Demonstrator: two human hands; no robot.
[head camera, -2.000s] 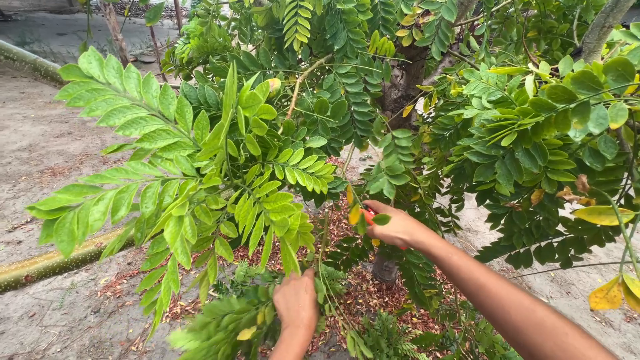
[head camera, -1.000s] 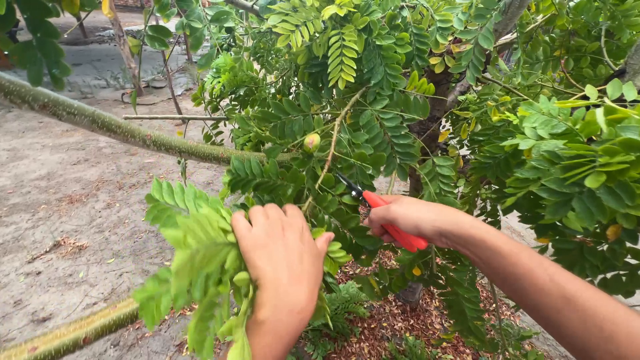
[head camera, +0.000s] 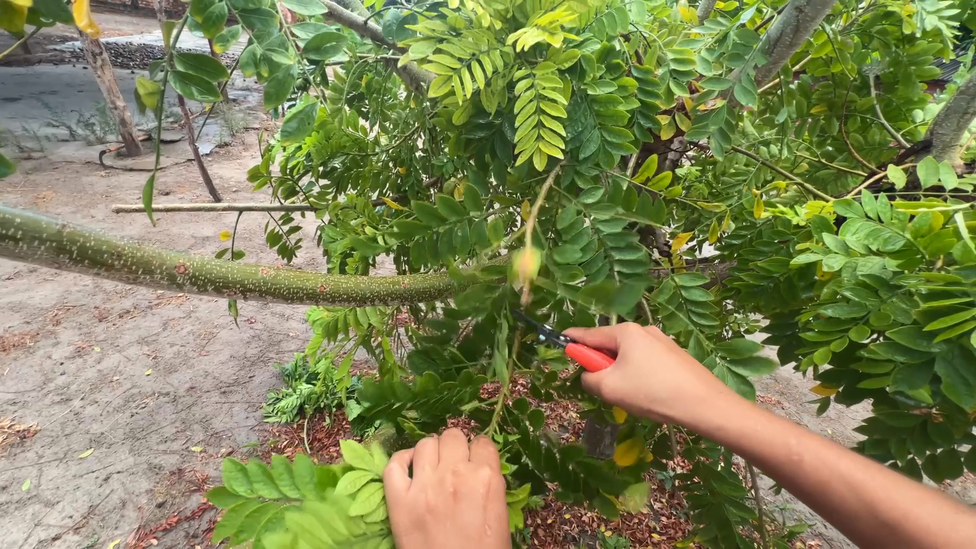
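My right hand (head camera: 648, 370) grips red-handled pruning shears (head camera: 587, 355). Their dark blades point up and left, at a thin hanging stem among the leaves; whether they touch it cannot be told. Just above the blades a small blurred yellow-green fruit or bud (head camera: 526, 265) hangs beside a pale twig (head camera: 538, 206). Low in the view, my left hand (head camera: 450, 488) is closed around the stems of leafy green sprigs (head camera: 305, 496), whose leaflets spread out to its left. A thin green stem runs up from that hand toward the blades.
A thick green speckled branch (head camera: 229, 278) crosses from the left edge into the foliage. Dense leaflets (head camera: 900, 305) fill the right side. Thin trunks (head camera: 110, 95) stand at the upper left. Cut leafy sprigs (head camera: 309, 389) and dry reddish leaves (head camera: 564, 518) lie on sandy ground (head camera: 114, 396).
The left hand has moved down with its leafy sprigs since one second ago. The shears, mostly hidden in the right hand two seconds ago, now show their blades among the stems. The view has shifted.
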